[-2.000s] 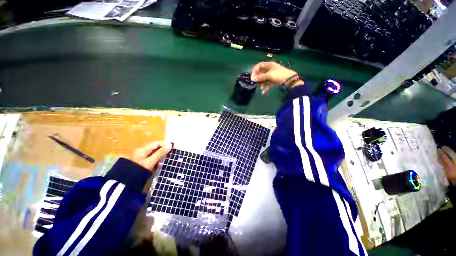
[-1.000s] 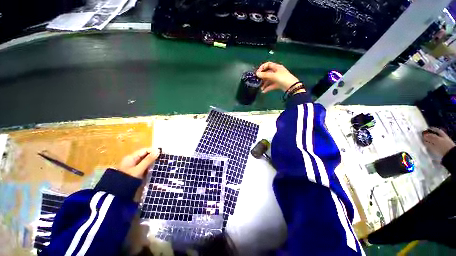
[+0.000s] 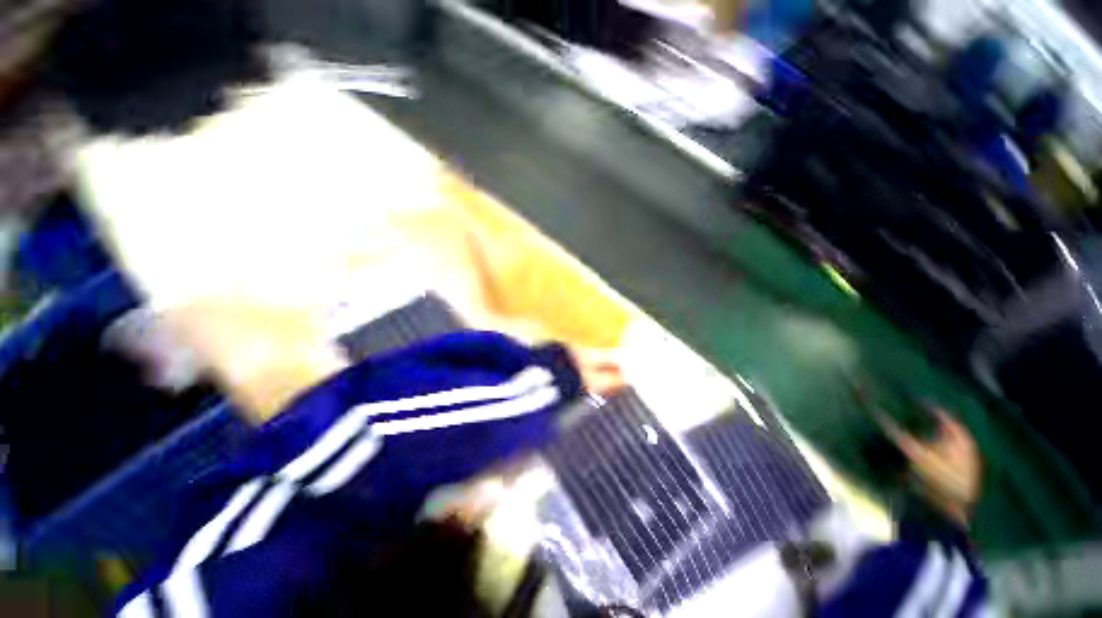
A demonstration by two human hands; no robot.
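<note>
The view is strongly blurred and tilted. My left hand [image 3: 601,369] is at the upper edge of a sticker sheet [image 3: 628,483] with small black squares; whether its fingers hold anything cannot be made out. A second black-grid sheet [image 3: 761,465] lies partly under the first, to its right. My right hand [image 3: 949,461] is over the green belt beside a dark shape, apparently the black cylindrical unit [image 3: 882,441]; its grip is too blurred to tell. A dark mallet head [image 3: 807,558] lies below the second sheet, near my right sleeve.
Another dark-grid sheet [image 3: 401,324] lies behind my left sleeve, on the bench [image 3: 532,272]. A blue crate [image 3: 121,465] with dark contents stands at the left. The belt [image 3: 677,266] runs diagonally, with dark racks [image 3: 894,181] beyond it.
The view has swung left and tilted, bringing the crate into sight. The neighbouring bench with its lit unit has left the picture. Both hands now appear further right in the picture.
</note>
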